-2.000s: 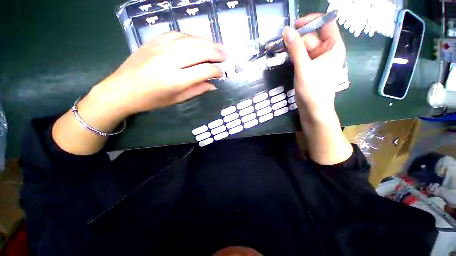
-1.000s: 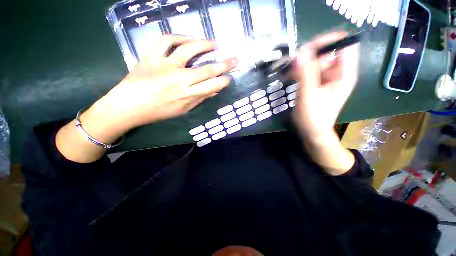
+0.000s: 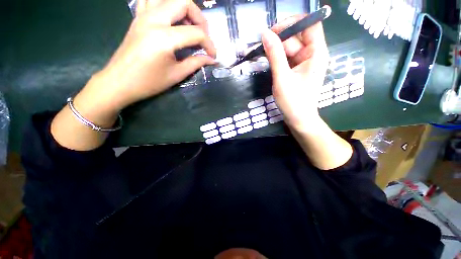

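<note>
The black-framed panel (image 3: 251,23) with pale windows lies at the top middle, its top cut off by the picture's edge. My right hand (image 3: 298,71) holds the slim black tweezers (image 3: 298,26), their pointed end at the panel's near edge. A small silvery oval piece (image 3: 221,73) lies near that tip. My left hand (image 3: 156,55) rests over the panel's left part, fingertips near its near edge; whether it grips the panel is hidden. A sticker sheet (image 3: 243,123) with rows of white ovals lies along the near bench edge, partly under my right hand.
A fanned white pile of sticker sheets (image 3: 386,19) lies at the upper right, beside a pale blue cased smartphone (image 3: 418,59). A white round object (image 3: 449,101) is at the far right. A cardboard box (image 3: 392,152) stands below the bench. Clear plastic (image 3: 4,129) shows at the left edge.
My right hand has moved left with the tweezers, whose tip is now by the panel's near edge. My left hand has moved up. More of the sticker sheet's right end shows.
</note>
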